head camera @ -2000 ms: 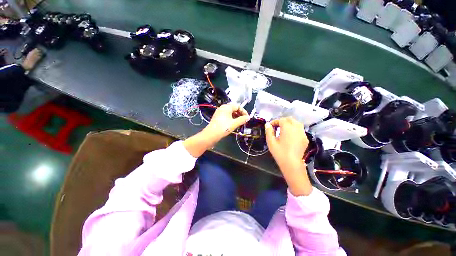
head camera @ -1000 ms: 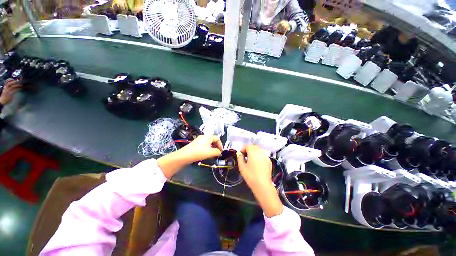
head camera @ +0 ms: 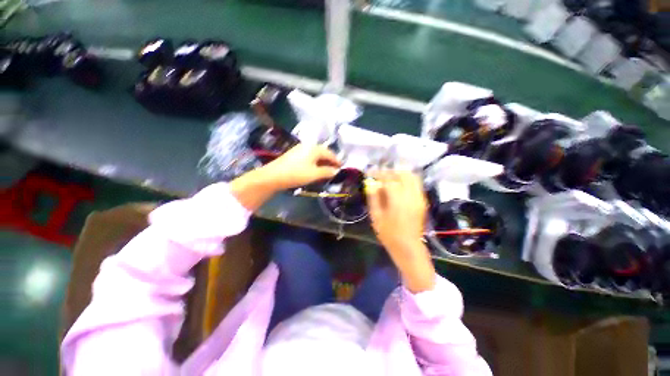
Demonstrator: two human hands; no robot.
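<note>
A camera housing [head camera: 345, 208] with a black inside and a yellow lead wire [head camera: 323, 194] sits at the bench's front edge between my hands. My left hand [head camera: 312, 165] is at its upper left rim, thumb and fingertips close together. My right hand [head camera: 397, 202] is at its upper right side, fingers bent over the rim, with a small yellow band at a fingertip. The frame is blurred, and whether either hand pinches a wire is hidden. Another housing with a red wire [head camera: 466, 231] lies just right of my right hand.
A tangled white stringy pile [head camera: 228, 145] lies left, beside a black part with red wire [head camera: 272, 139]. Black lens modules [head camera: 187, 77] cluster further left. Many white-and-black housings [head camera: 544, 150] stand right. A metal post [head camera: 337, 44] rises behind. A cardboard carton [head camera: 110, 242] and red stool [head camera: 48, 207] are lower left.
The view has tilted up, then down again, and is now blurred. Both hands stay at the same housing. The yellow wire now sticks out to its left, and my right hand's fingers lie further over the rim.
</note>
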